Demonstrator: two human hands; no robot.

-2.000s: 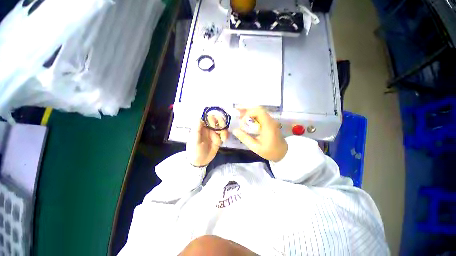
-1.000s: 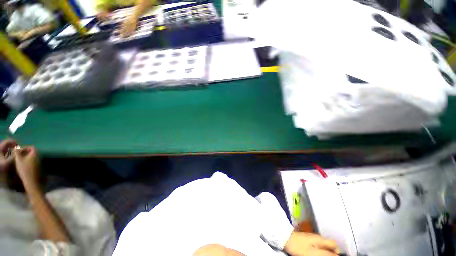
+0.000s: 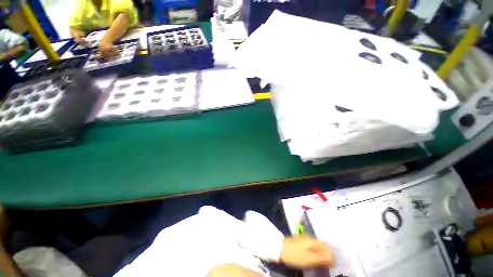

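My left hand [image 3: 307, 252] is blurred at the lower right, over the front edge of the press table [image 3: 354, 238]. Its fingers point right, and I cannot tell if it holds anything. A small dark edge shows at the frame bottom just beyond the fingers. My right hand is out of the picture. A loose black ring [image 3: 392, 219] lies on the table, with a cluster of tiny dark parts [image 3: 420, 206] beyond it. The black fixture [image 3: 453, 243] is beside the pale plate [image 3: 402, 266].
The green bench [image 3: 162, 162] spans the view. It bears a large white foam stack [image 3: 346, 103], a tray of round seats [image 3: 154, 96] and a grey tray stack [image 3: 46, 111]. A person in yellow [image 3: 102, 16] works at dark trays behind. Another person's sleeve shows lower left.
The view has swung left from the press to the green bench, then slightly back right. My right hand and the ring held in my left have left clear view.
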